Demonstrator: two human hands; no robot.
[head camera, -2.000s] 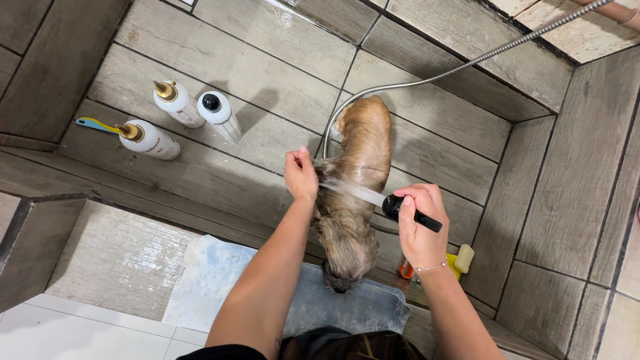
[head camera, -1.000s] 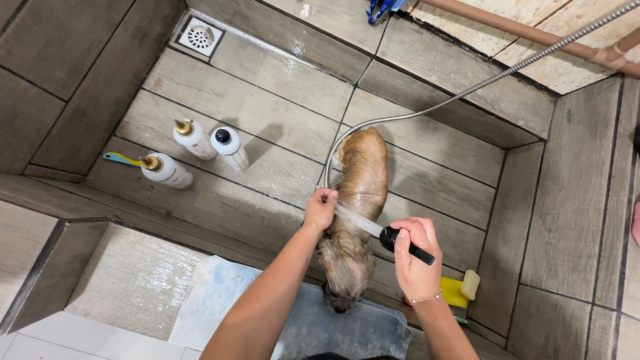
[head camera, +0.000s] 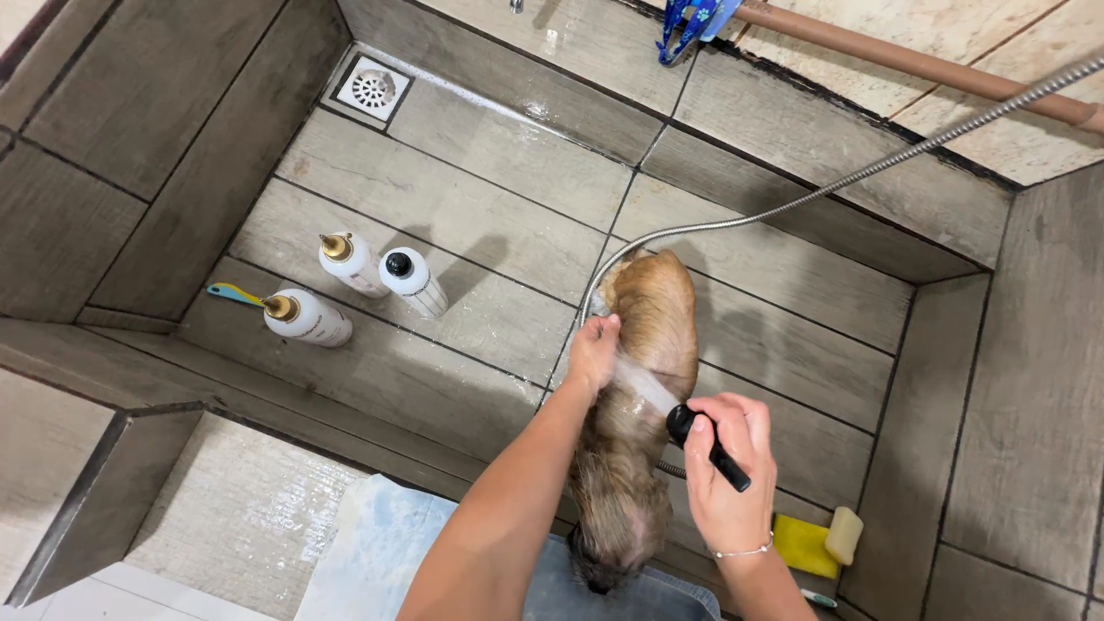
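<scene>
A wet tan dog (head camera: 651, 310) stands in a tiled basin, its dark-muzzled head toward me over the near edge. My right hand (head camera: 733, 448) grips a black shower head (head camera: 709, 447), and water sprays from it to the left onto the dog's back. Against the dog's left-hand flank in view is my left hand (head camera: 595, 345), its fingers bent; whether it holds fur or a leg is hidden. The metal shower hose (head camera: 750, 220) curves around the dog's rear and reappears beneath the shower head.
White pump bottles (head camera: 309, 317) and a black-capped bottle (head camera: 414, 280) stand at left beside a blue-yellow brush handle (head camera: 235, 294). A floor drain (head camera: 373, 88) is in the far corner. A yellow cloth (head camera: 804, 545) and pale sponge (head camera: 843, 535) lie at right; a blue-white pad (head camera: 371, 543) is nearby.
My left hand has moved up along the dog's side toward its rear. Water keeps spraying from the shower head in my right hand. The view has shifted, bringing the drain into sight.
</scene>
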